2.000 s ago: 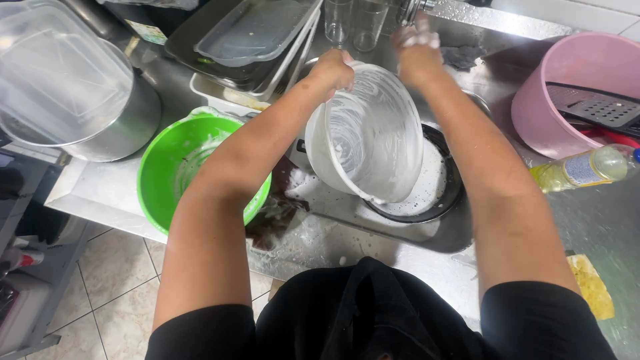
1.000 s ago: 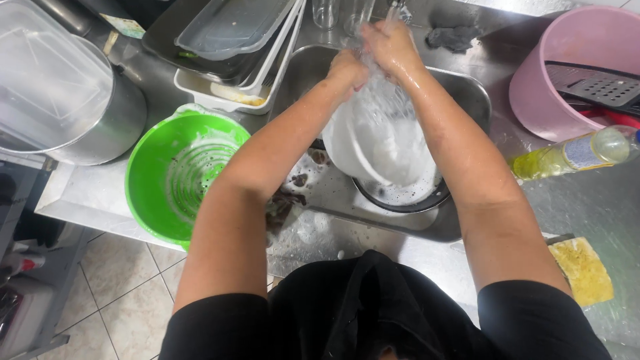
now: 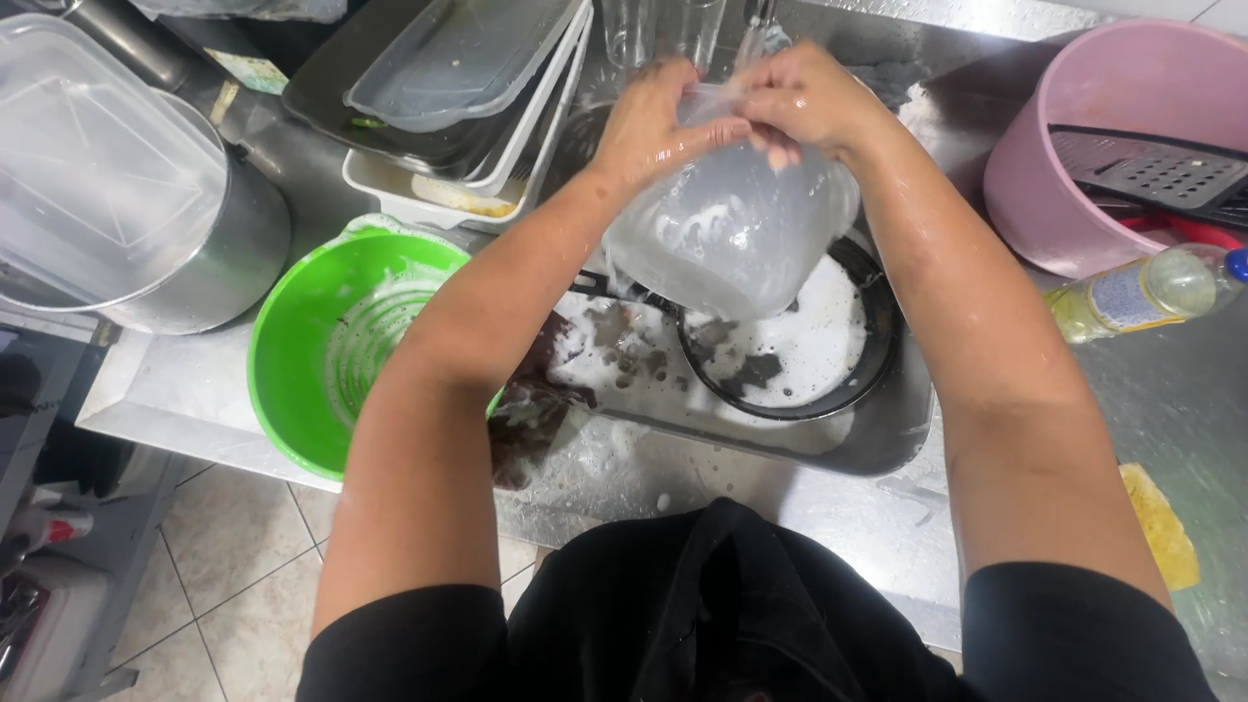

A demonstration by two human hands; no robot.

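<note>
A translucent plastic bowl [image 3: 726, 229] is tilted over the steel sink [image 3: 902, 429], its outer side facing me. My left hand [image 3: 663, 122] grips its far edge, thumb pointing right. At the same edge, close to the faucet [image 3: 762, 34], is my right hand [image 3: 804, 102]; its fingers are bent, and whether they grip the bowl I cannot tell. Beneath the bowl, a black frying pan [image 3: 882, 341] holds foamy water. Suds surround the pan's handle. A green plastic basin [image 3: 292, 361] with suds inside stands left of the sink, partly behind my left forearm.
Stacked trays and containers [image 3: 444, 190] stand behind the green basin, and a large metal pot [image 3: 244, 244] is at far left. Glasses [image 3: 629, 34] are by the faucet. To the right are a pink tub [image 3: 1014, 175] with a grater [image 3: 1141, 166], a plastic bottle [image 3: 1131, 297] and a yellow sponge [image 3: 1160, 526].
The bowl has turned from showing its soapy inside to showing its outer side. My right hand, apart from the bowl near the faucet two seconds ago, is now at its far edge beside my left.
</note>
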